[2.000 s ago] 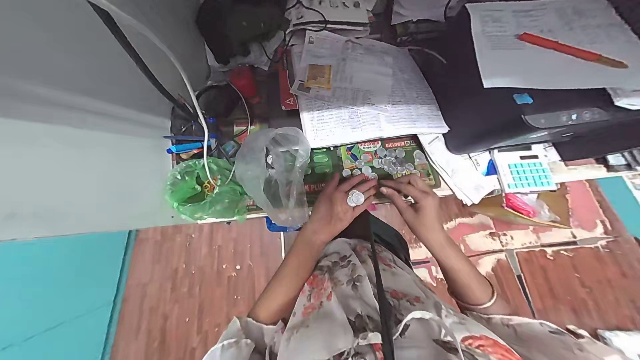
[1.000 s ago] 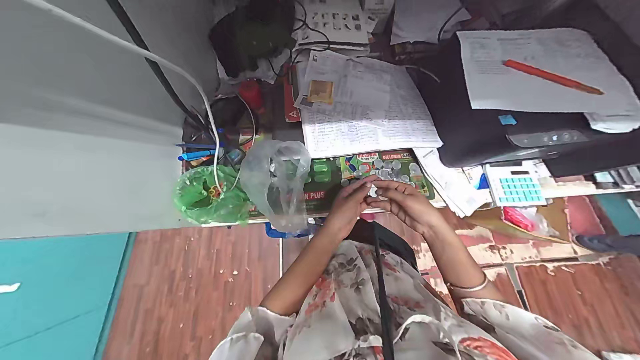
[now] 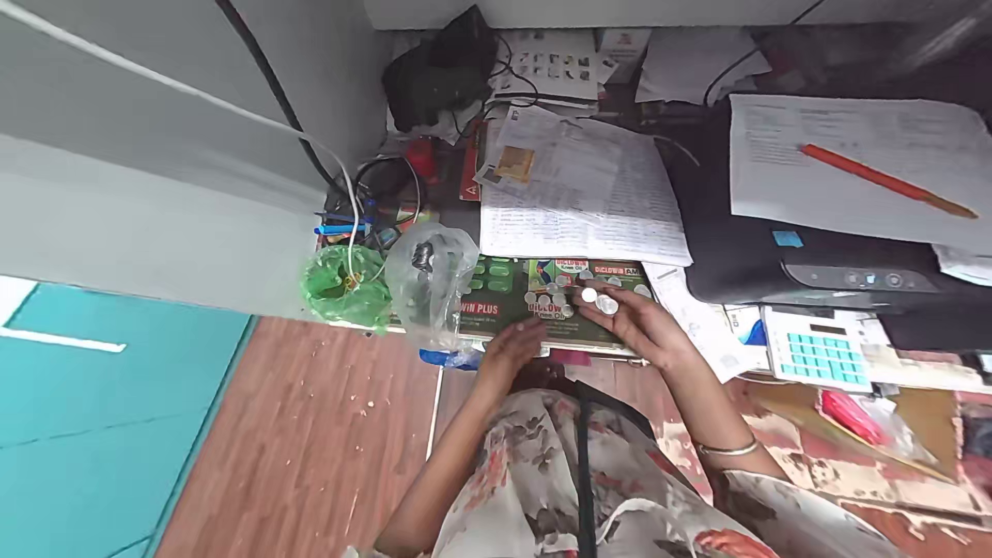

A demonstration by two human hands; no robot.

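Note:
Several silvery coins (image 3: pixel 559 282) lie scattered on a dark green printed mat (image 3: pixel 504 318) at the desk's front edge. My right hand (image 3: pixel 632 318) is over the mat's right part, with a few round coins (image 3: pixel 607 304) at its fingers; whether they lie on the fingers or between them is hard to tell. My left hand (image 3: pixel 518 349) rests at the mat's front edge, left of the coins, its fingers bent and nothing visible in them. A clear plastic bag (image 3: pixel 430 287) with dark things inside sits on the mat's left end.
A green plastic bag (image 3: pixel 345 291) and blue pens (image 3: pixel 339 229) are at the left, beside cables. Written papers (image 3: pixel 581 225) lie behind the mat. To the right are a black printer (image 3: pixel 721 256) bearing a sheet and an orange pencil (image 3: pixel 883 180), and a calculator (image 3: pixel 821 353).
My hands were together over the mat a second ago; now they are apart, the left at the front edge and the right with coins at its fingers. More coins show between them.

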